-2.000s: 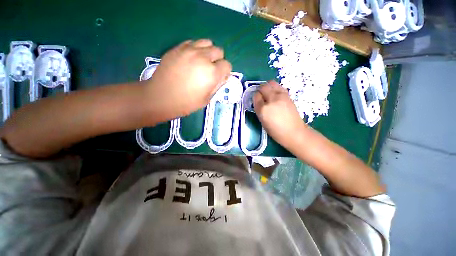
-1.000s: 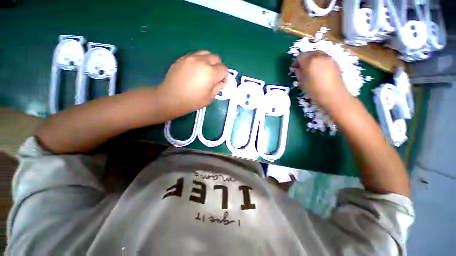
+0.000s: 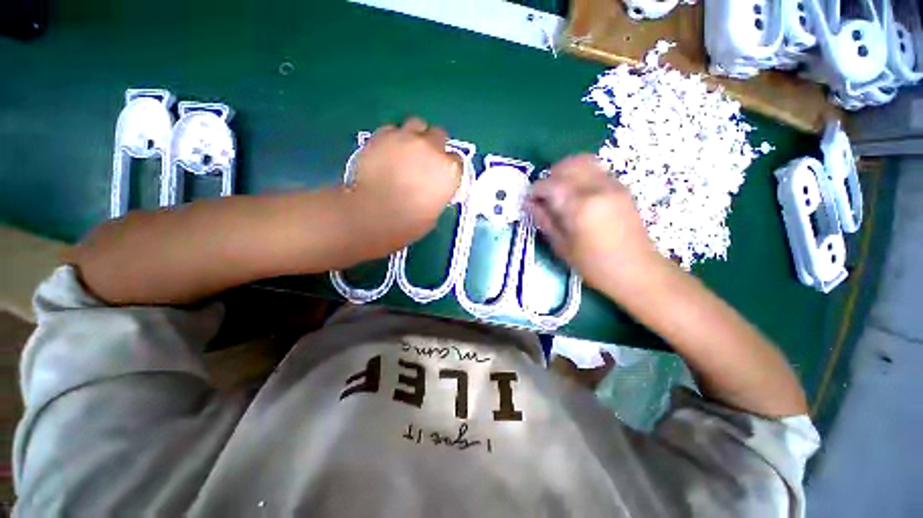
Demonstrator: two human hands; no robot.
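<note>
Several white looped plastic housings (image 3: 489, 238) lie side by side on the green surface in front of me, loops towards me. My left hand (image 3: 407, 182), a loose fist, is over the round heads of the two left housings; its fingertips are hidden, so I cannot tell what it holds. My right hand (image 3: 587, 210) is over the head of the rightmost housing, fingertips pinched near its left edge; a tiny white insert may be between them, but it is blurred. A loose heap of small white inserts (image 3: 676, 152) lies beyond my right hand.
Two more housings (image 3: 205, 142) lie at the left. A brown board (image 3: 607, 30) at the upper right bears stacked housings (image 3: 858, 49). Two housings (image 3: 810, 218) lie near the right table edge. A long white strip (image 3: 466, 14) runs along the top. A dark object (image 3: 20, 15) is at the upper left corner.
My right hand has moved left from the insert heap to the rightmost housing. My left hand stays over the left housings, slightly lower. The view has shifted a little.
</note>
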